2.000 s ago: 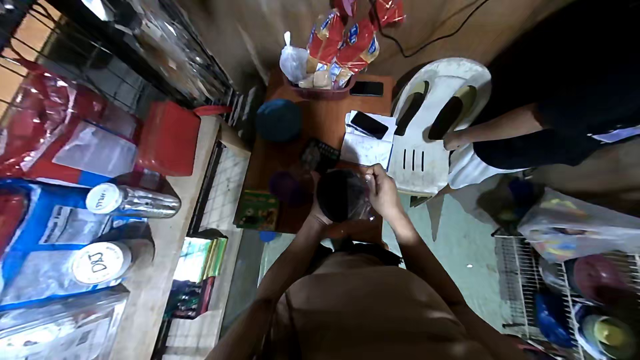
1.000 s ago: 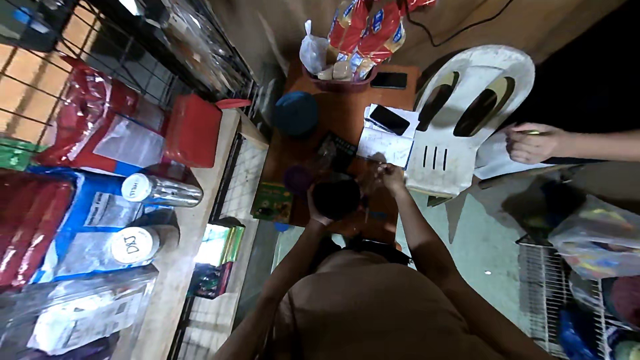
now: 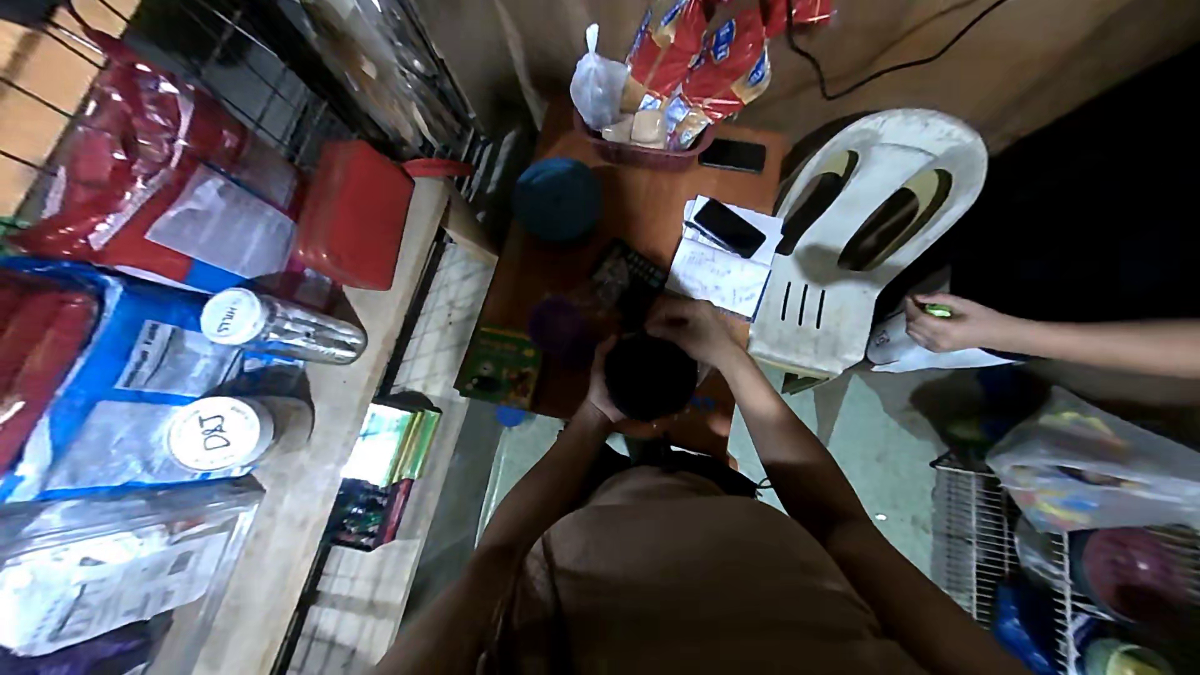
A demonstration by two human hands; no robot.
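Observation:
My left hand (image 3: 605, 380) grips the left side of a dark round container (image 3: 650, 377) at the near edge of the wooden table. Over its upper right rim is my right hand (image 3: 692, 328), fingers bent together; whether they hold anything is too dark to tell. Just beyond lies a dark calculator (image 3: 626, 274). An open notebook (image 3: 720, 272) with handwriting has a black smartphone (image 3: 728, 228) on it. A purple round object (image 3: 558, 325) and a green box (image 3: 502, 367) are to the left, below a teal round container (image 3: 557, 199).
A red basket (image 3: 647, 156) of snack packs stands at the table's back, beside another dark phone (image 3: 733, 156). A white plastic chair (image 3: 816, 309) stands right of the table. Another person's hand (image 3: 947, 323) holds something green. Lidded jars (image 3: 225, 433) and packs line the left shelf.
My right hand has moved left from beside the notebook to the dark container's rim. The other person's hand has moved a little, still holding the green item.

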